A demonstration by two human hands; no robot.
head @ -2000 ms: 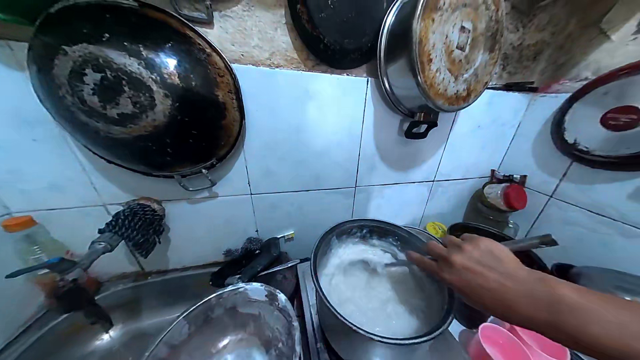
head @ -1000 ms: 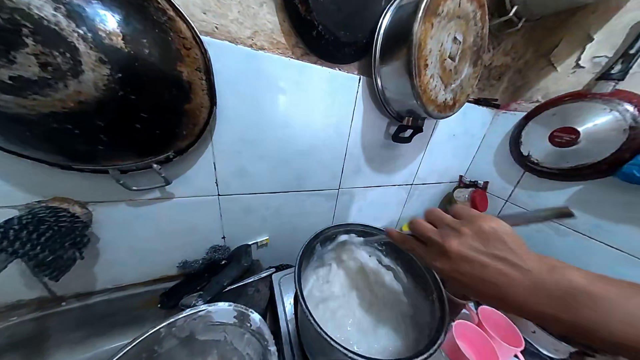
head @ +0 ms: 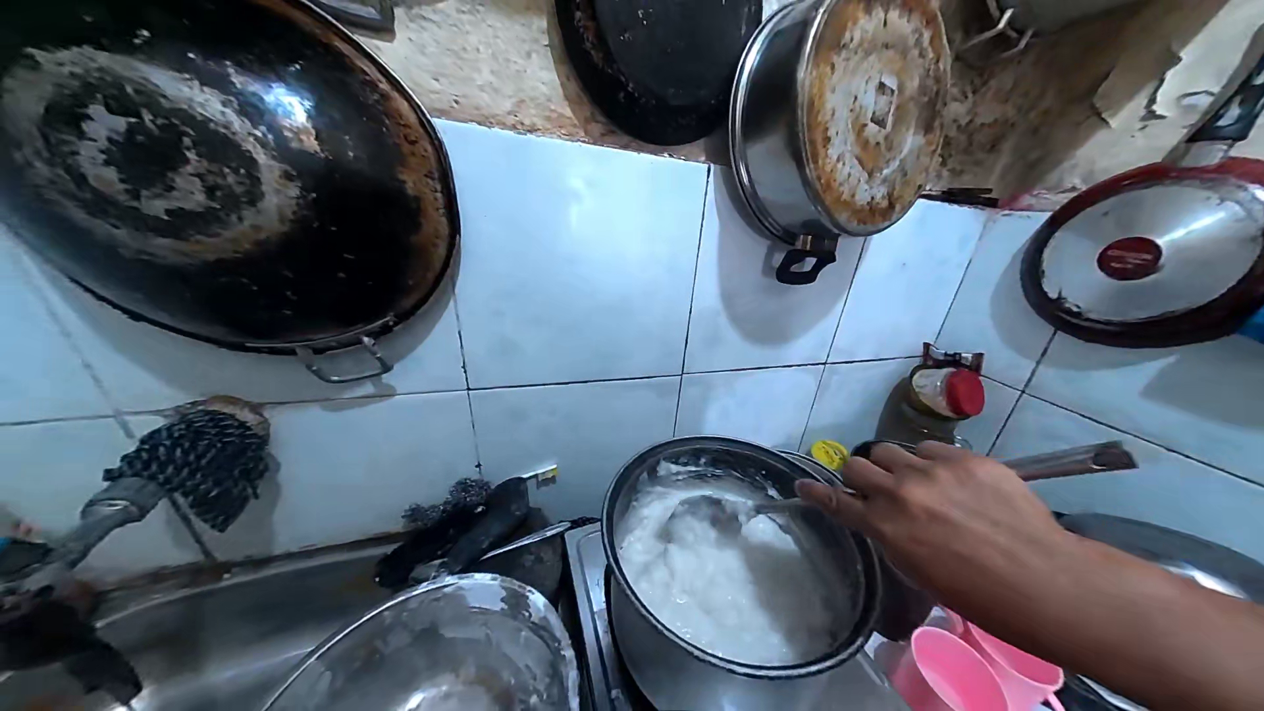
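My right hand [head: 933, 504] is closed around the handle of a metal ladle or large spoon [head: 1071, 462], whose far end sticks out to the right. The bowl of this utensil dips into a thick white, lumpy mixture [head: 731, 583] at the back left of a deep metal pot [head: 622, 573]. The pot sits on a stove [head: 590, 573]. Part of the mixture clings to the pot's inner wall. My left hand is not in view.
Left of the pot, a metal basin [head: 474, 632] stands by the sink [head: 197, 622] and tap [head: 118, 504]. Pink plastic cups [head: 953, 671] are at the lower right, a red-lidded jar [head: 918, 405] behind my hand. A wok [head: 247, 178], a steel pot [head: 829, 118] and a frying pan [head: 1155, 252] hang on the wall.
My right hand keeps its hold on the utensil while the utensil's position in the pot shifts. The white mixture's surface has changed shape. The view has swung right, then partly back left.
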